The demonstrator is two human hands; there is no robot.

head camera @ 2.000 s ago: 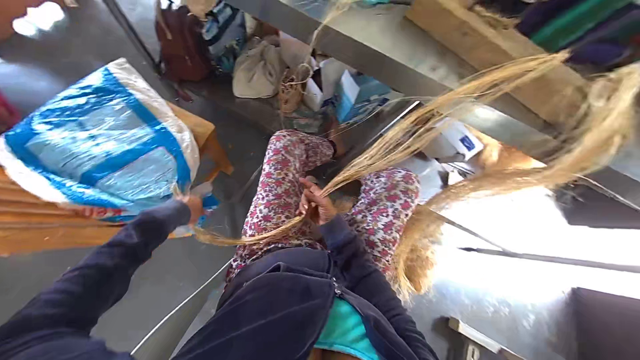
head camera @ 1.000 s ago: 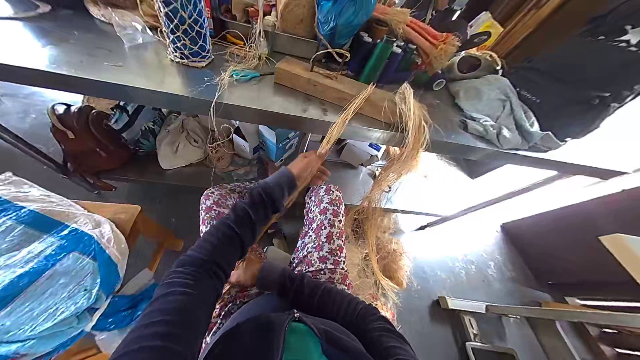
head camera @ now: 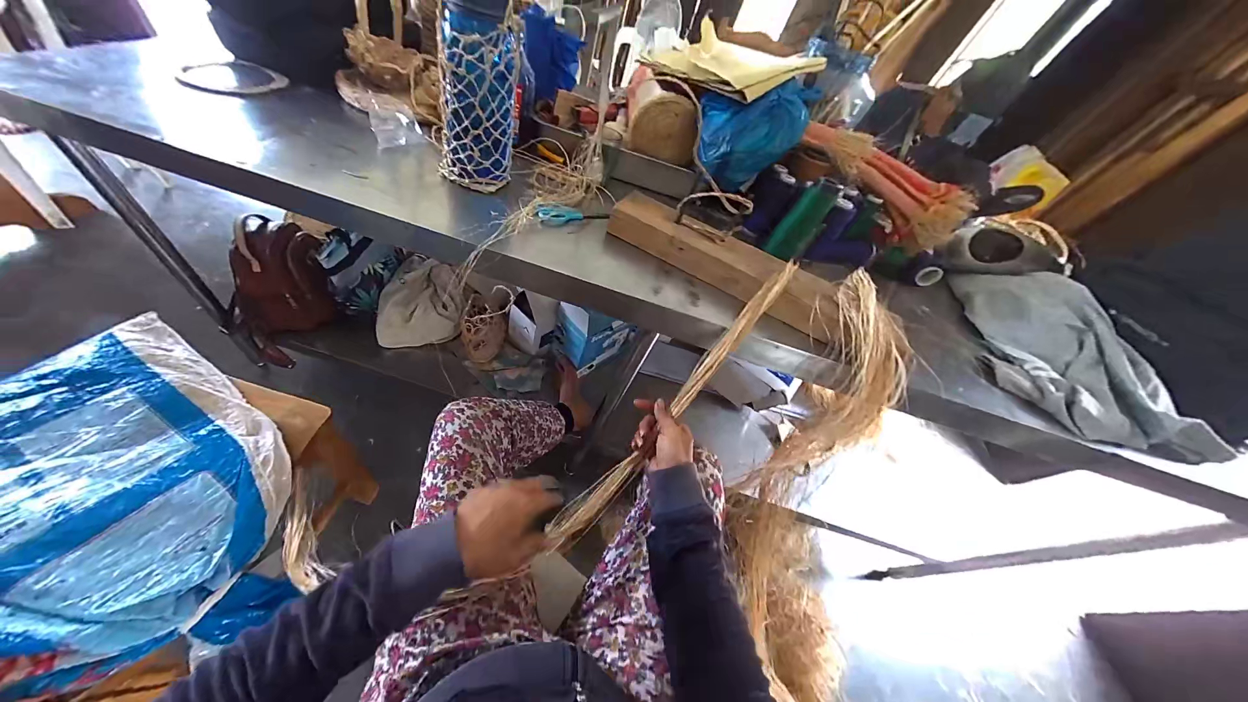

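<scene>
A bundle of long, pale plant fibres [head camera: 729, 339] runs diagonally from the table edge down over my lap. My right hand [head camera: 668, 437] is closed around its middle, above my right thigh. Below and to the left, my left hand [head camera: 509, 526] is blurred beside the lower end of the bundle. Its fingers are curled near something dark, and whether it holds anything is unclear. A looser hank of the same fibre [head camera: 868, 341] hangs over the table edge at the right, trailing down to a larger heap [head camera: 795, 595] beside my right leg.
The metal table [head camera: 390, 185] crosses ahead, bearing a wooden block [head camera: 717, 255], light-blue scissors [head camera: 570, 215], a netted blue bottle [head camera: 478, 97], thread spools [head camera: 801, 219] and a grey cloth [head camera: 1072, 341]. A blue-and-white plastic bag [head camera: 127, 487] lies on a wooden stool [head camera: 283, 414] at left. Bags sit below the table.
My left hand has come down from the upper part of the bundle to its lower end. My right hand has moved up from my lap onto the middle. The view has swung toward the table.
</scene>
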